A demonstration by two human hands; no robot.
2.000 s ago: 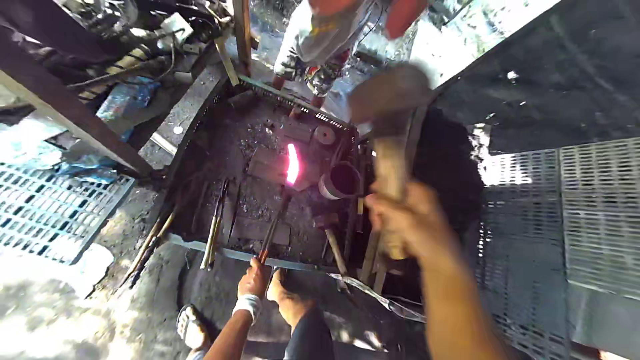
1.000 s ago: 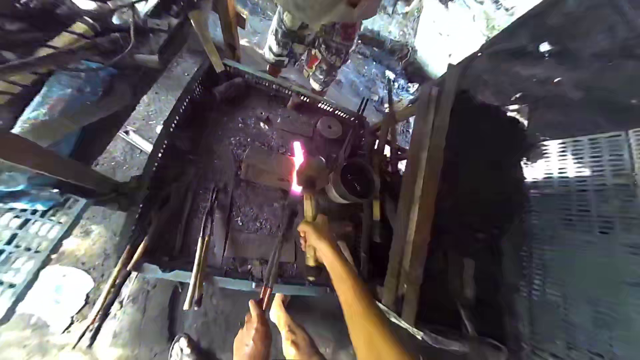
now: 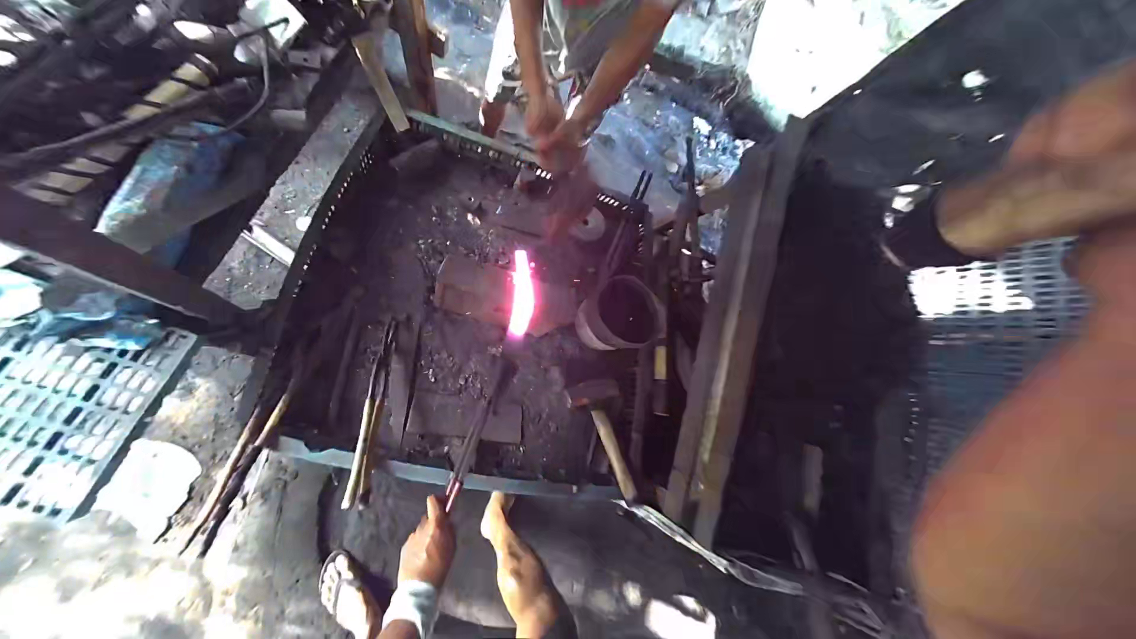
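My left hand, with a white band at the wrist, grips the rear end of long metal tongs. At their far end a glowing hot metal piece lies over a block-like anvil. My right hand, blurred and raised at the far right, is closed on the wooden handle of a hammer whose dark head points left. Across the tray, a co-worker's hands are together on a tool that is blurred by motion over the anvil area.
A black perforated tray of dark grit surrounds the anvil. It holds a round container, a second hammer and other tongs. Wooden beams stand along its right side. A bare foot and a sandalled foot are near its front edge.
My right hand has risen with the hammer from the hot metal to the far right. The co-worker's hands have come into view over the tray. My left hand still holds the tongs.
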